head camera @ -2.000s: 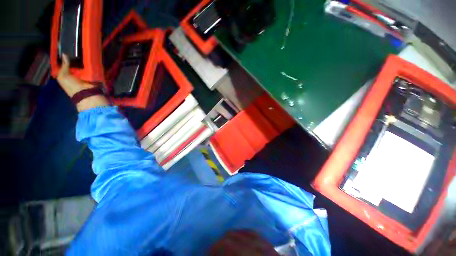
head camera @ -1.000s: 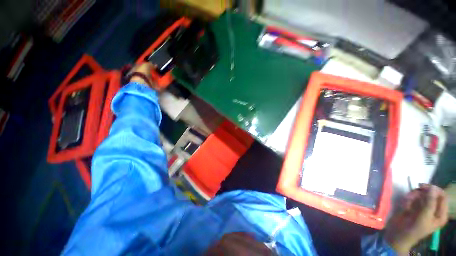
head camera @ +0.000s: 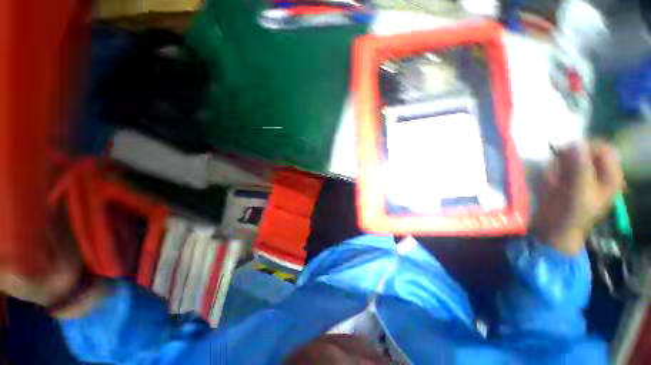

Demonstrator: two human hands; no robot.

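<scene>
A foam frame [head camera: 367,135] holds an open tablet with a glaring white battery [head camera: 435,157]. It lies on the white sheet at the bench edge, right of centre. My left hand [head camera: 43,278], blurred at the left edge, grips the lower part of another red-orange foam frame [head camera: 32,128]. That frame is raised close to the camera and cut off by the picture's rim; its inside is not visible. My right hand [head camera: 571,192] is right of the framed tablet, apart from it, with fingers bent. A small thin dark tip shows by its fingers; what it is, I cannot tell.
Several stacked trays [head camera: 193,267] stand low at left, with more red frames [head camera: 107,214] beside them. A red foam piece [head camera: 288,217] lies below the green mat [head camera: 278,78]. A dark blurred heap [head camera: 153,89] is at the mat's left. The pen box [head camera: 314,14] is at the back.
My left hand has come back from the mat's left side to the lower left and now holds a raised foam frame. The view has turned; my right hand stays beside the framed tablet.
</scene>
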